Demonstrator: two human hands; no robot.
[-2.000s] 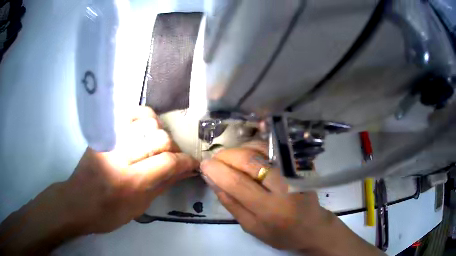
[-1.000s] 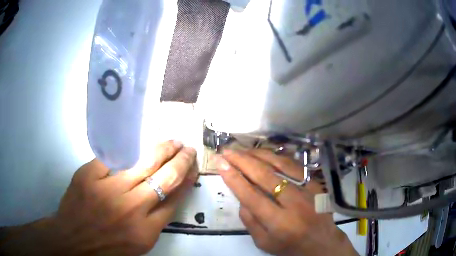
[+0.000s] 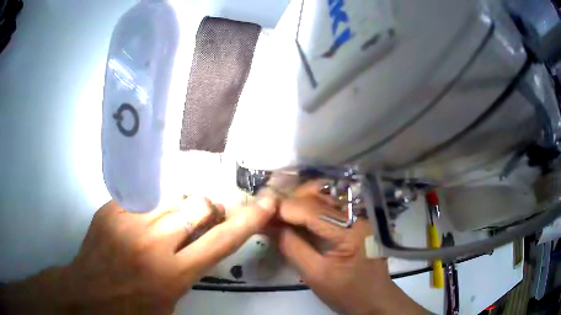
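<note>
A pale garment piece (image 3: pixel 212 169) lies at the needle area, washed out by lamp glare, with a dark brown textured facing (image 3: pixel 220 85) on its far part. The presser foot (image 3: pixel 252 178) is at the near side of the machine head. My left hand (image 3: pixel 154 246) presses on the pale cloth, its index finger stretched right to just in front of the foot. My right hand (image 3: pixel 335 246) is right of the foot, partly behind the machine parts, its fingertips close to my left fingertip. Whether its fingers pinch a cloth edge is blurred.
The large white machine head (image 3: pixel 393 86) with blue lettering fills the upper right. The oval lamp (image 3: pixel 136 111) hangs left of the work. A yellow-handled tool (image 3: pixel 436 255), a red-handled tool (image 3: pixel 433 198) and dark snips (image 3: pixel 451 274) lie at the right.
My left index finger has stretched right toward the foot. My right fingers have curled in from lying flat on the cloth. The dark facing shows lower and more fully in view.
</note>
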